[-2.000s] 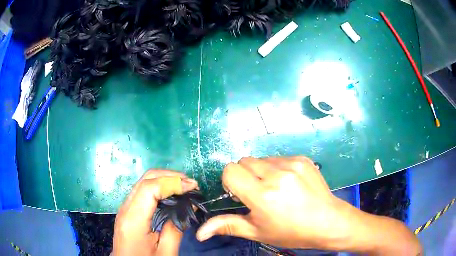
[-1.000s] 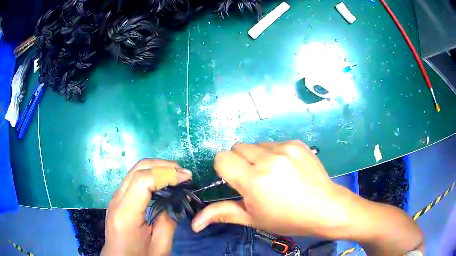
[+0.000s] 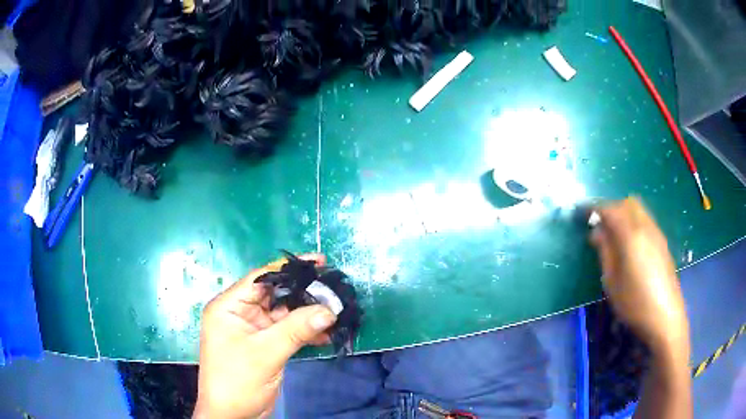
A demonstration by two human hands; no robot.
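Note:
My left hand point(image 3: 249, 335) is at the bench's front edge, shut on a black spiky hair piece point(image 3: 348, 307). The piece is turned so that a pale, smooth inner part shows between the spikes, beside my thumb. My right hand point(image 3: 642, 266) is blurred, over the right part of the bench and apart from the hair piece. A small white bit shows at its fingertips; whether it grips something is not clear. The slim metal tool is not clearly visible.
A long heap of black hair pieces point(image 3: 245, 106) lies at the back left. White strips point(image 3: 442, 81), a red-handled brush point(image 3: 658, 102), a blue-handled tool point(image 3: 69, 204) and a crumpled white rag point(image 3: 45, 176) lie on the green bench point(image 3: 237, 204). A round white thing point(image 3: 514, 188) sits in glare.
My right hand has moved away from the hair piece to the right, and the slim tool has left the piece. My left hand has turned the piece, showing its pale inside.

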